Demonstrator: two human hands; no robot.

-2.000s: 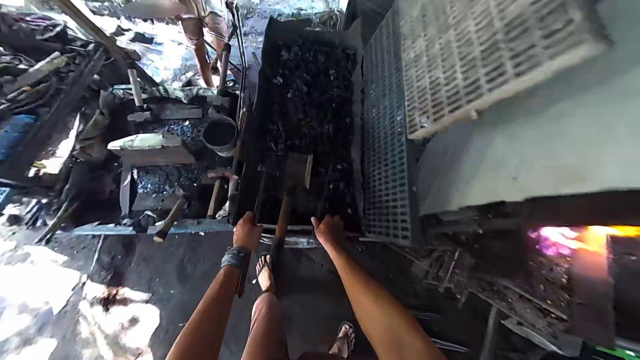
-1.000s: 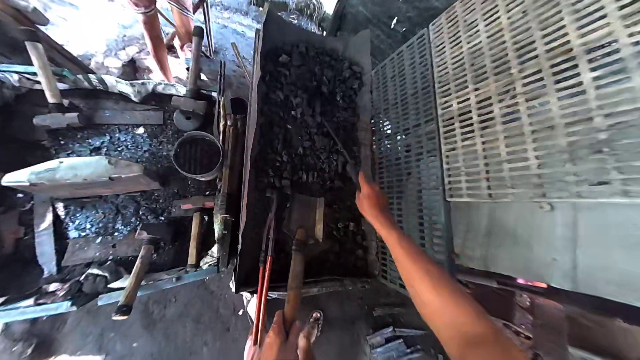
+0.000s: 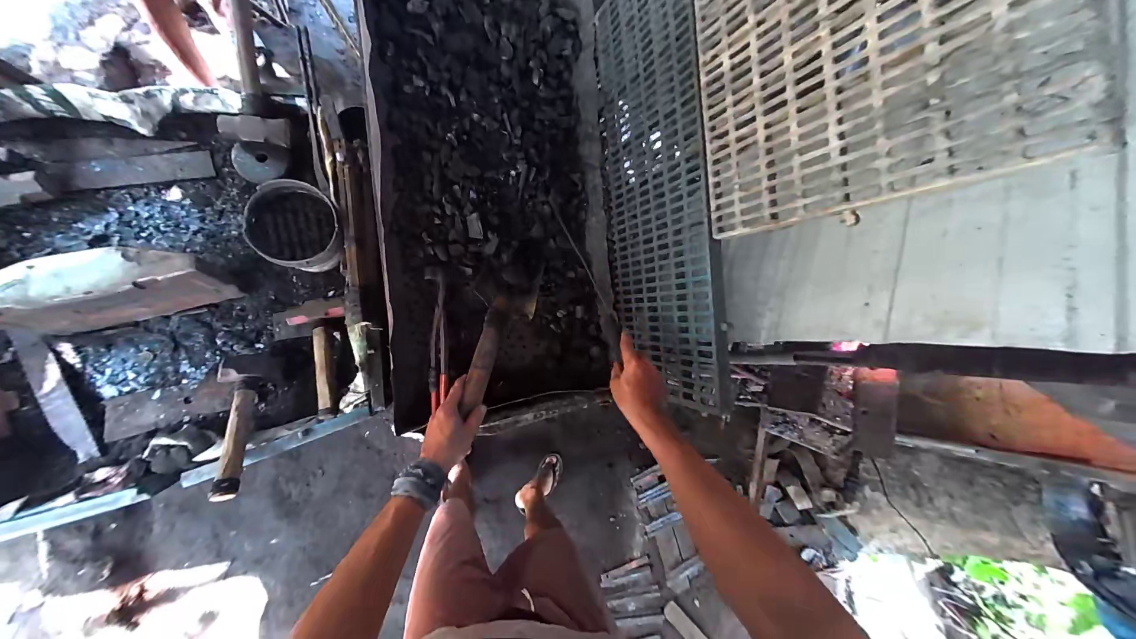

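Observation:
A long metal trough [image 3: 377, 222] holds black charcoal [image 3: 479, 115]. My left hand [image 3: 453, 426] is closed around the wooden handle of a hoe-like tool [image 3: 484, 355], whose flat metal head lies on the charcoal. Red-handled tongs [image 3: 438, 355] stand against the trough's near left corner, beside that hand; whether it also holds them I cannot tell. My right hand [image 3: 637, 380] grips the dark handle of a thin metal rod [image 3: 581, 257] at the right rim, its tip reaching into the charcoal.
Left of the trough are a round metal bucket [image 3: 291, 226], hammers [image 3: 234, 435] and a pale block on a coal-strewn bench. Plastic grates [image 3: 661, 204] and a grey sheet [image 3: 932, 266] stand at the right, above a glowing forge [image 3: 874, 377]. Another person's leg [image 3: 182, 40] shows at upper left.
My left hand has moved up the wooden handle, closer to the tool's head. My right hand has drawn back toward the trough's near right corner with the rod. The view has shifted.

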